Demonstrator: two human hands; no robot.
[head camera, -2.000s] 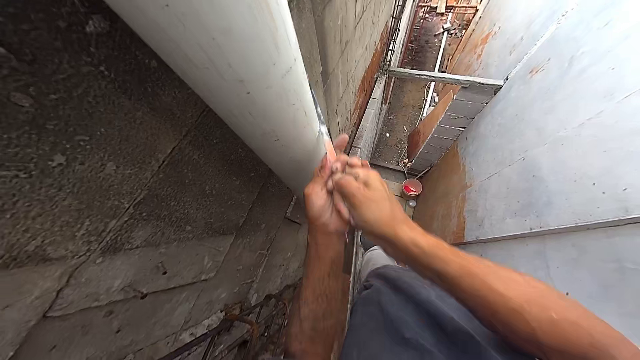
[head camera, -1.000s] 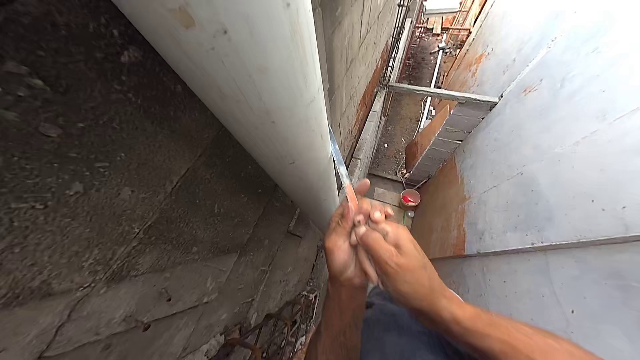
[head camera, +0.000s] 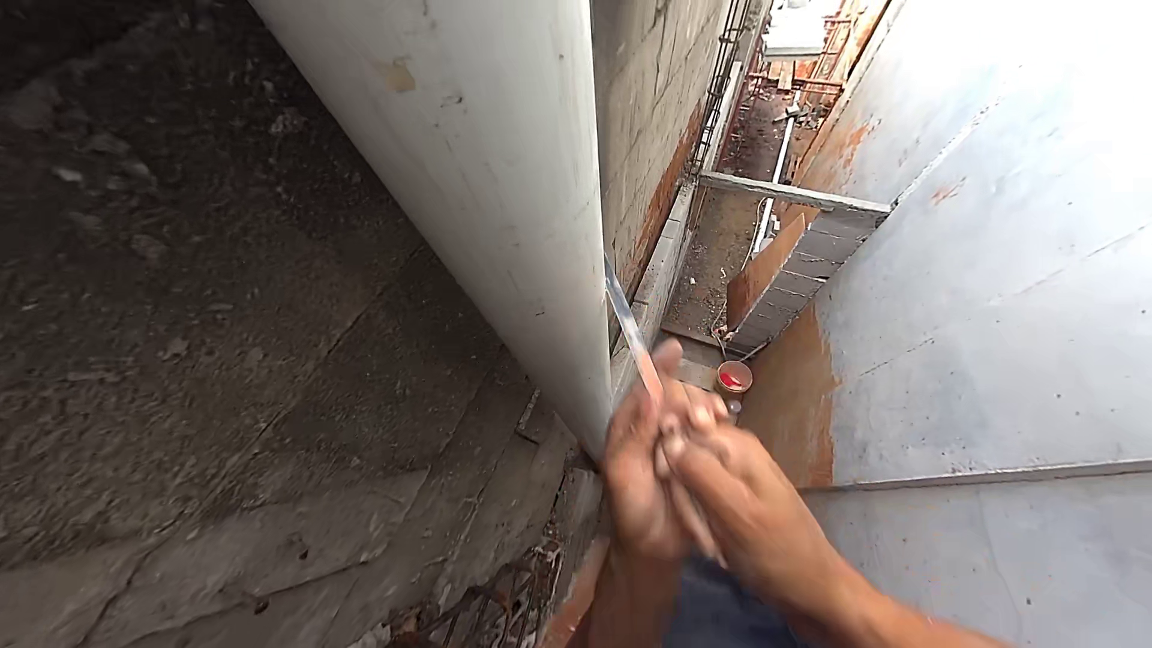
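Note:
A thick pale PVC pipe runs from the top down toward the middle of the head view. A narrow flat metal blade, likely a saw or hacksaw blade, lies against the pipe's right side, its far end hidden by the pipe. Its near end passes into my left hand, which is closed around it beside the pipe's lower end. My right hand is clasped against my left hand, fingers overlapping; both are blurred. Whether the right fingers touch the blade itself cannot be made out.
A concrete block wall stands just behind the pipe, and a large grey wall on the right. Far below are a bucket with something red in it, a concrete beam and a brown board. Bent rebar sticks out at the bottom.
More of the blade shows beside the pipe than two seconds ago. Both hands have stayed clasped together and now sit lower and further right in the view, which has shifted slightly.

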